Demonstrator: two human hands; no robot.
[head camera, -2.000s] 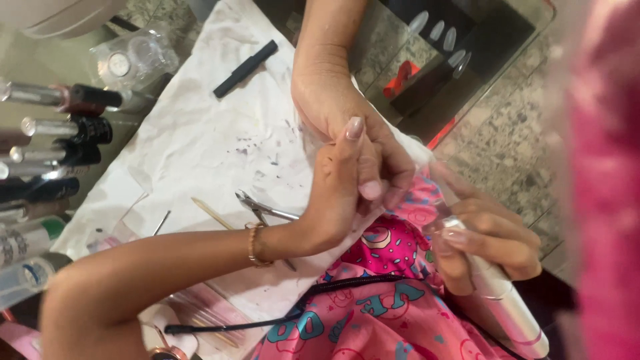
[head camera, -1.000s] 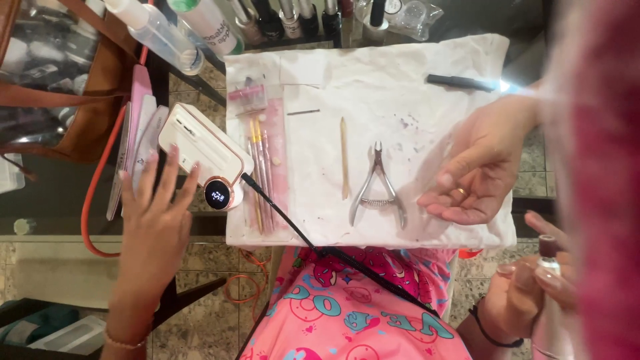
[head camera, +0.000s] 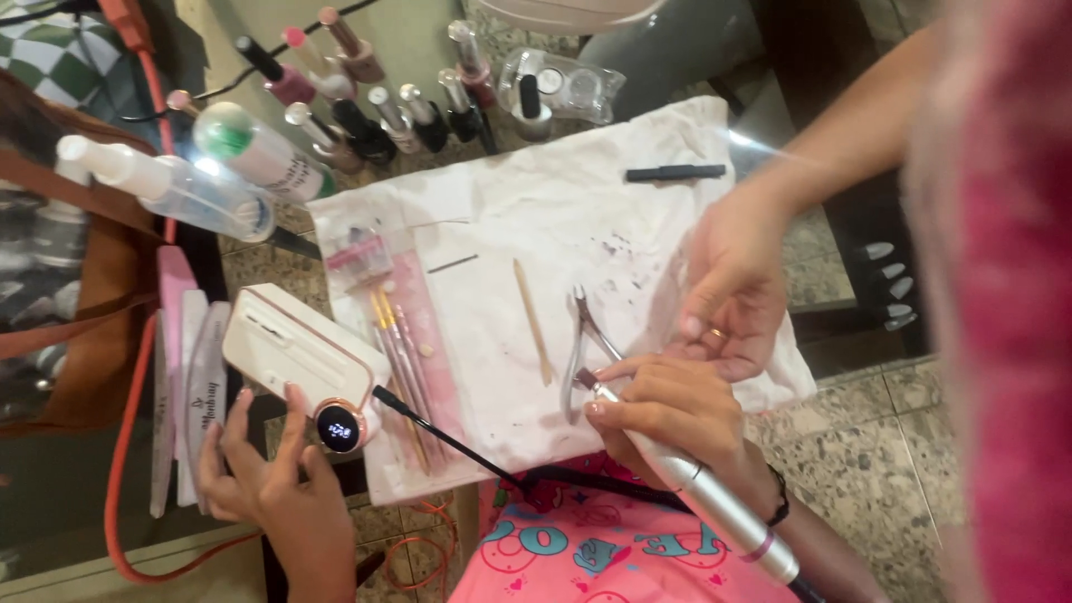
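Observation:
My left hand (head camera: 272, 494) has its fingers spread, with fingertips at the lower edge of a white nail drill control box (head camera: 306, 343) that has a lit round dial (head camera: 341, 424). In my right hand (head camera: 682, 410) is a silver nail drill handpiece (head camera: 720, 502), its brown sanding-band tip (head camera: 584, 379) pointing up and left. Another person's hand (head camera: 737, 276), wearing a ring, lies palm partly up just beyond my right hand; whether they touch is unclear. Metal cuticle nippers (head camera: 584, 335) lie left of that hand on a white cloth (head camera: 502, 209), beside a wooden stick (head camera: 533, 322).
Brushes (head camera: 402, 368) and a black pen-like item (head camera: 675, 172) lie on the cloth. Nail polish bottles (head camera: 360, 130) and a spray bottle (head camera: 180, 188) stand behind it. Nail files (head camera: 197, 394) and an orange cord (head camera: 126, 469) are at left. Clear nail tips (head camera: 900, 287) are at right.
Two seconds ago my left hand held the other person's hand; now it is at the control box. Since one second ago my right hand has moved left over the cloth with the handpiece. The view has shifted.

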